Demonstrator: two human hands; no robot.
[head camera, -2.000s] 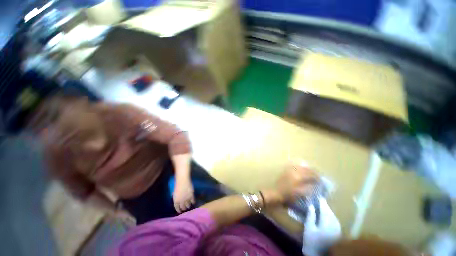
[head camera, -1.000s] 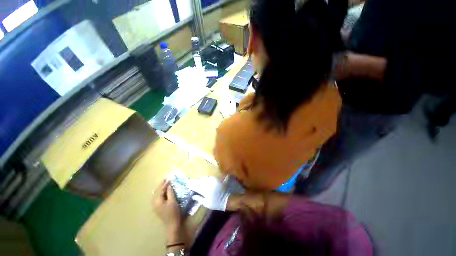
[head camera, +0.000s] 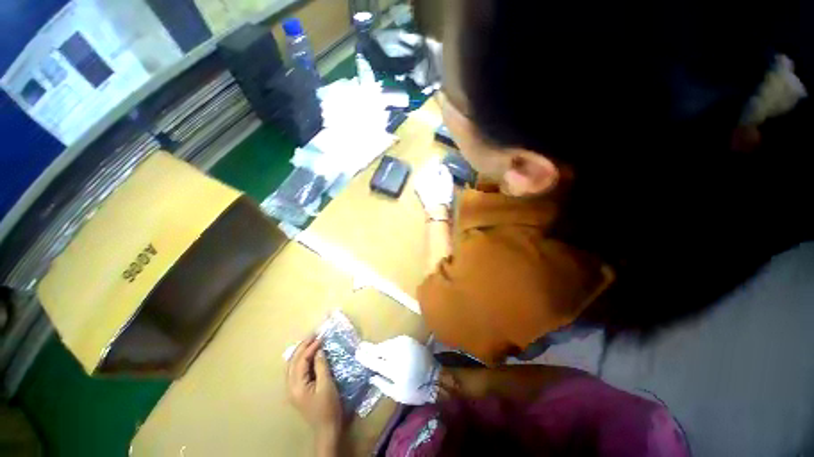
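Observation:
A crinkly silvery bubble bag (head camera: 344, 350) with something dark inside lies low at the centre, over the tan cardboard sheet (head camera: 259, 357). My left hand (head camera: 312, 386) is bare and holds the bag's left side, fingers on its edge. My right hand (head camera: 402, 368), in a white knit glove, holds the bag's right side. Its fingertips are on the bag near the middle. How far the box sits inside the bag cannot be told.
An open carton (head camera: 152, 268) marked A006 lies at the left. A person in orange (head camera: 518, 268) sits close at the right. Beyond are a black product box (head camera: 390, 176), a filled bubble bag (head camera: 299, 189), loose plastic bags (head camera: 344, 120) and stacked black boxes (head camera: 268, 76).
The view has shifted closer to the neighbour, whose head now fills the upper right. The neighbour's gloved hand now shows near the black boxes. My hands still hold the bag.

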